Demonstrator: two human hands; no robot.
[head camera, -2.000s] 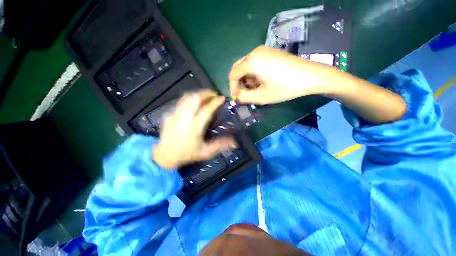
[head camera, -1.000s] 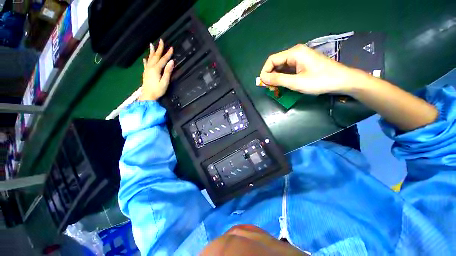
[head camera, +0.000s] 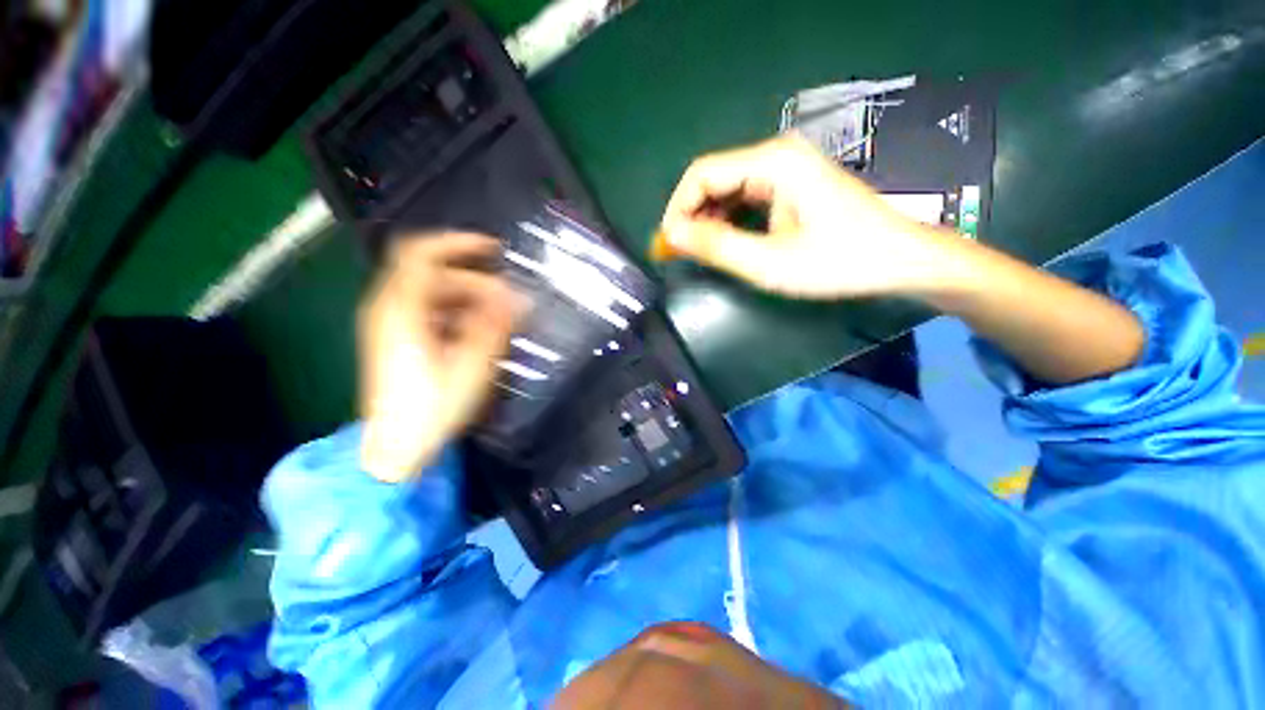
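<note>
The long black foam tray (head camera: 663, 497) lies slanted in front of me. My left hand (head camera: 437, 347), blurred, holds a phone display assembly (head camera: 576, 278) tilted above the tray's middle pockets; bright streaks reflect off it. Another display (head camera: 604, 451) lies in the near pocket, and a dark one (head camera: 416, 122) in the far pocket. My right hand (head camera: 798, 222) pinches a small orange test flex cable (head camera: 663, 248) at its fingertips, just right of the held display. I cannot tell whether cable and display touch. The green adapter board is not visible.
The black screen tester (head camera: 943, 146) lies beyond my right wrist with white wires (head camera: 839, 114) beside it. A tall black stack (head camera: 153, 458) stands at the left. A black object (head camera: 257, 63) is at the upper left. A clear plastic bag (head camera: 160, 663) is at the lower left.
My left hand has come from the tray's far end toward its middle, and a display is now raised above the tray. My right hand still pinches the cable. The view has shifted.
</note>
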